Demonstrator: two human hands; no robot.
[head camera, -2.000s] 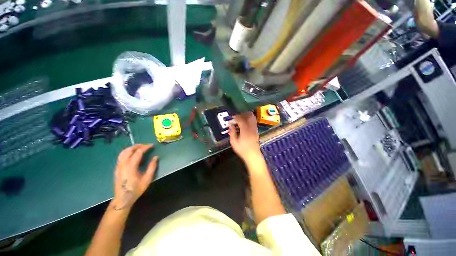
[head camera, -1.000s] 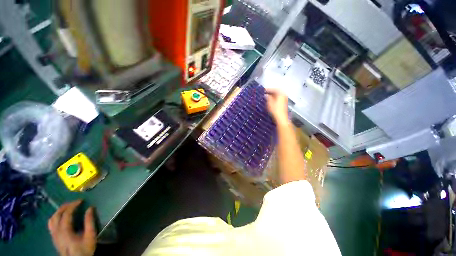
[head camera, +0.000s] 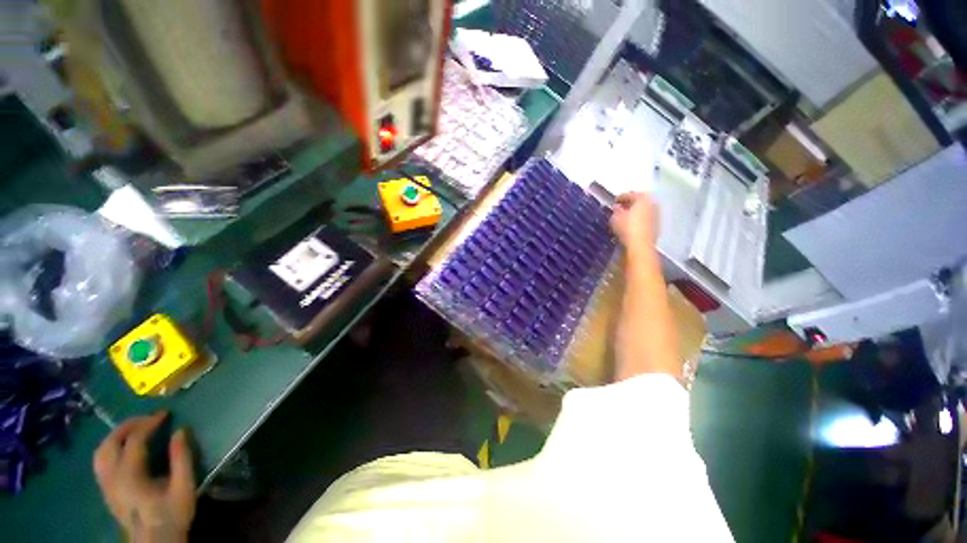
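Note:
The full blister tray (head camera: 530, 265) holds many rows of purple housings and lies on the carton right of the bench. My right hand (head camera: 636, 221) is at the tray's right edge, fingertips together; whether it grips the edge or a small part cannot be told. My left hand (head camera: 148, 472) rests at the bench's front edge with thumb and fingers apart, holding nothing visible. The black fixture (head camera: 308, 278) with white lettering shows an empty-looking pale seat.
A yellow start button box (head camera: 159, 355) and an orange-yellow one (head camera: 409, 205) flank the fixture. The press (head camera: 212, 85) stands over the bench. A clear plastic bag (head camera: 69, 281) and a purple housing pile (head camera: 32, 414) are at left. A grey machine (head camera: 732, 212) stands at right.
From the fixture, my right hand has moved right to the tray, then slightly along its right side. My view has turned right. My left hand stays near the bench edge.

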